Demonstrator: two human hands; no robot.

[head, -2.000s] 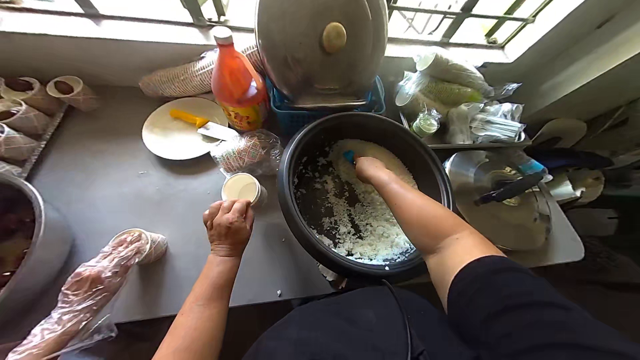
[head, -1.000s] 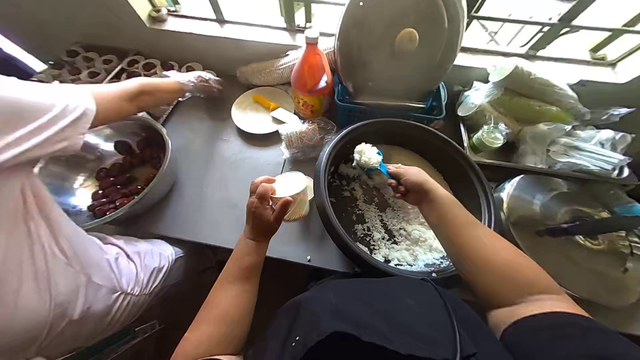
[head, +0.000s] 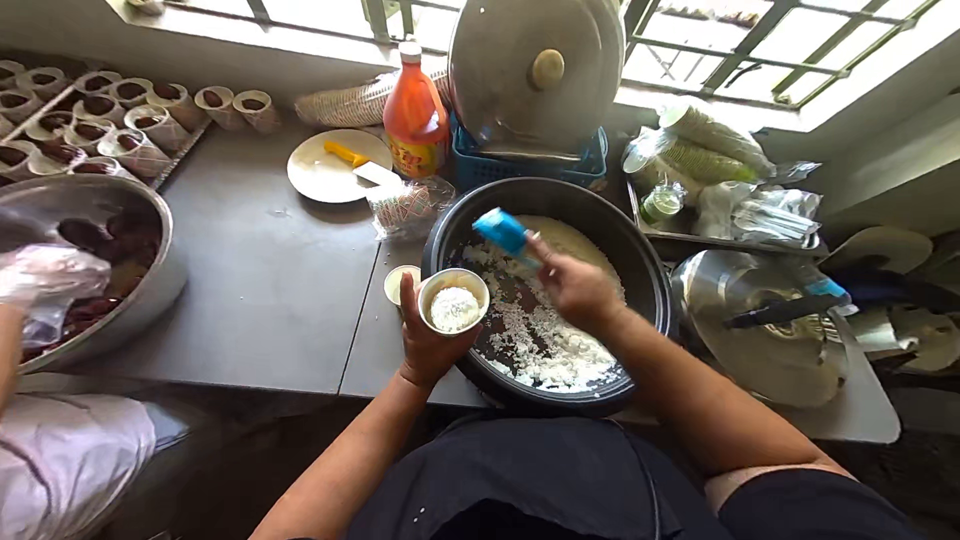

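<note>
My left hand (head: 435,349) grips a paper cup (head: 478,283) with a mound of white rice (head: 454,308) inside, tilted toward me at the left rim of a big dark pot (head: 660,277). Another pale cup (head: 394,283) stands on the table just behind my left fingers. Above the pot my right hand (head: 574,289) holds a blue scoop (head: 501,229), slightly blurred, with its head up and to the left. Cooked rice (head: 574,356) lies loose over the near part of the pot and in a smoother layer at the far side.
A co-worker's plastic-gloved hand (head: 56,270) is over a metal bowl (head: 176,255) of dark red pieces. Filled cups (head: 150,127) crowd a tray at the back left. Behind stand a plate (head: 307,169) with a yellow-handled spatula, a red bottle (head: 415,112) and a large lid (head: 510,75).
Rice that was on the scoop one second ago is now in the cup in my left hand. The scoop has moved left. The co-worker's gloved hand has come from the cups to the bowl.
</note>
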